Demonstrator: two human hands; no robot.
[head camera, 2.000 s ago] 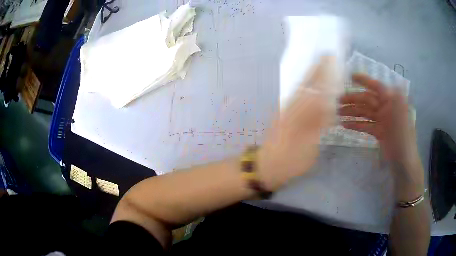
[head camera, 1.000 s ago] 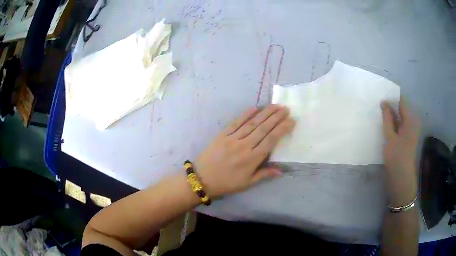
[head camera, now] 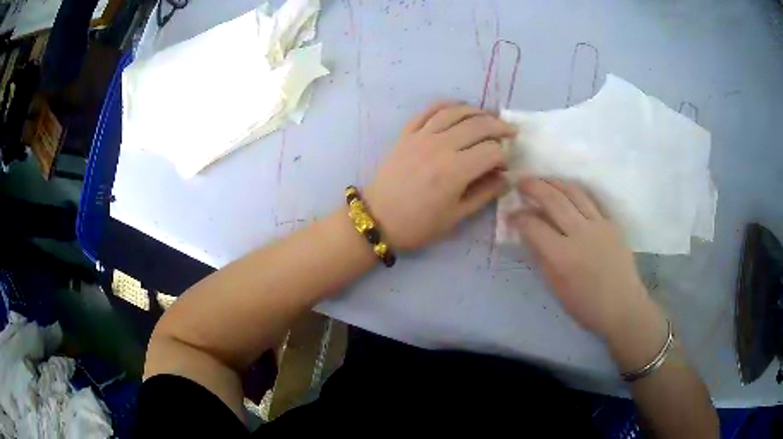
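Note:
White garment panels [head camera: 631, 171] lie on the pale table cover right of centre, with a curved top edge and a second layer showing at the right edge. My left hand [head camera: 455, 171], with a beaded bracelet, has its fingers at the panels' left edge; the fingertips are slightly blurred. My right hand [head camera: 579, 249], with a metal bangle, lies over the panels' lower left part, its fingertips near my left hand. Whether either hand pinches the cloth is hidden.
A stack of white pieces [head camera: 210, 90] lies at the table's upper left. A dark iron [head camera: 759, 300] stands at the right edge. Dark scissors [head camera: 172, 7] are at the top left. A blue crate [head camera: 96, 184] is beside the table. A white cloth heap [head camera: 51, 386] is at the lower left.
My right hand has moved left from the panels' right edge to their lower left. My left hand has moved up to their left edge. The panels' lower layer now shows at the right.

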